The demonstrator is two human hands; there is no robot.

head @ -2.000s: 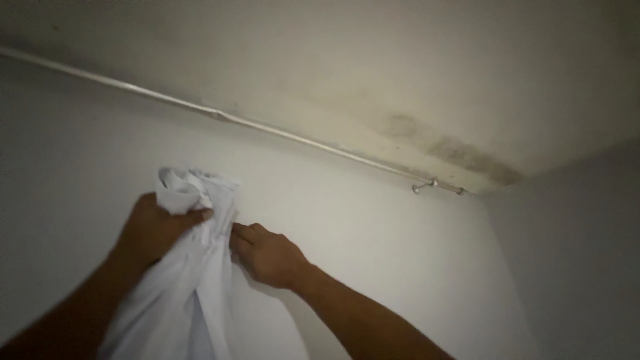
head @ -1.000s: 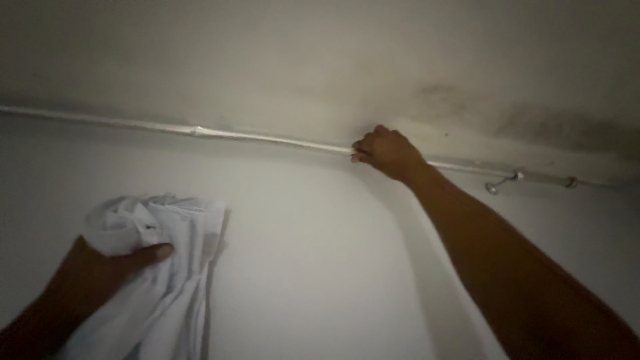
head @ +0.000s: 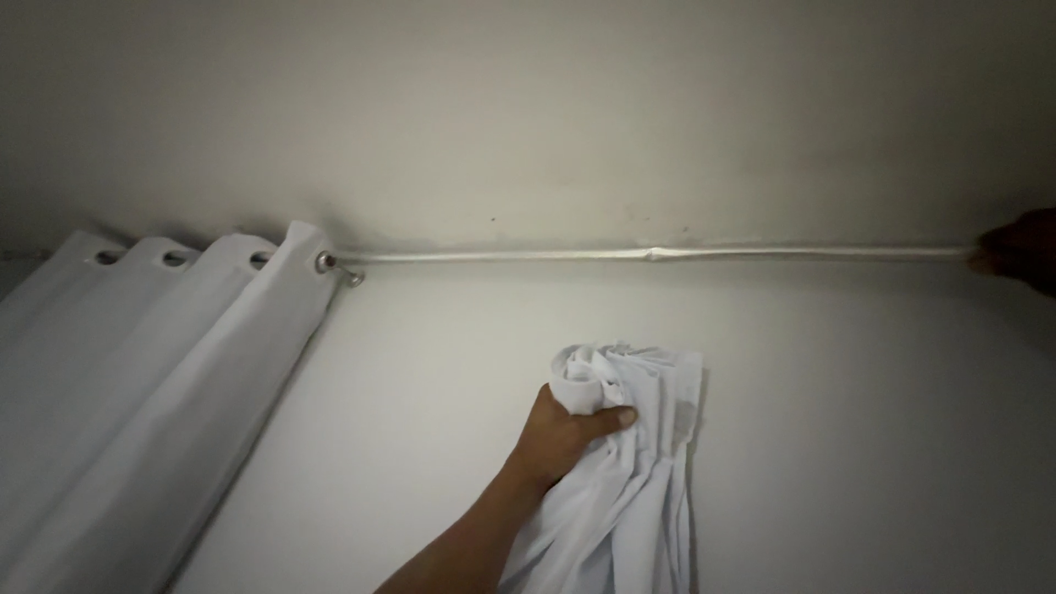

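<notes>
Bunched at its top edge, a white curtain (head: pixel 652 495) is gripped by my left hand (head: pixel 573 429), the thumb lying across the folds. Above it a thin metal curtain rod (head: pixel 511 256) runs along the wall close under the ceiling, with a kink or joint near its middle. At the right edge of the view my right hand (head: pixel 1019 252) has its fingers closed around the rod; part of this hand is cut off and dark. The held curtain hangs below the rod, apart from it.
Another white curtain (head: pixel 190 371) with metal eyelets hangs on the rod at the left. A small metal bracket (head: pixel 355 279) sticks out beside its last eyelet. The ceiling (head: pixel 528 124) is just above the rod, with the pale wall (head: pixel 396 396) behind.
My right hand has gone from beside the bunched curtain up to the rod. My left hand keeps its hold. The view has swung left, bringing in the hanging curtain.
</notes>
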